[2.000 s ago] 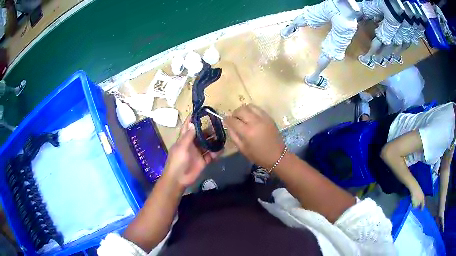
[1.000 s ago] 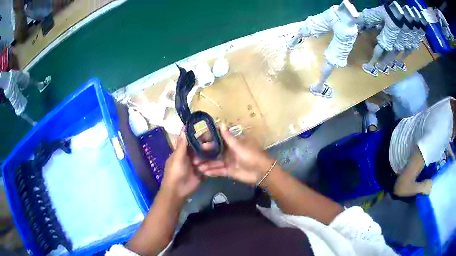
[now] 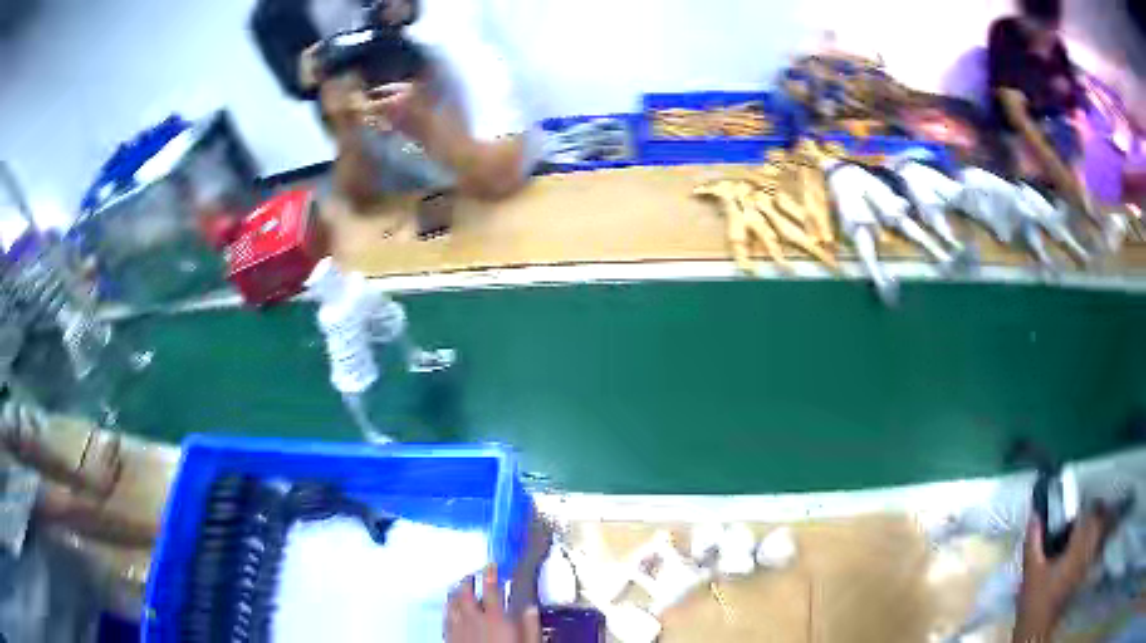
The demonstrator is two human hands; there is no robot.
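The frame is blurred. My left hand [image 3: 488, 613] is at the bottom edge, partly cut off, over the right rim of the blue bin [image 3: 509, 502]; its fingers are apart and nothing shows in it. My right hand [image 3: 1053, 580] is at the far right, its fingers around a black sash [image 3: 1053, 509] with a white part beside or inside it; blur hides the exact fit. Rows of black sashes [image 3: 239, 565] lie in the left of the bin, beside a white liner [image 3: 365, 584].
White cups [image 3: 735, 549], paper pieces [image 3: 666, 572] and a dark phone [image 3: 572, 626] lie right of the bin. A white-clothed lower body [image 3: 356, 329] is on the green belt [image 3: 704, 377]. Beyond are a red box [image 3: 274, 245], figure parts [image 3: 880, 207] and people.
The view has swung up and left to show the belt and far bench. My hands have parted: the left is at the bin, the right far to the right with the sash.
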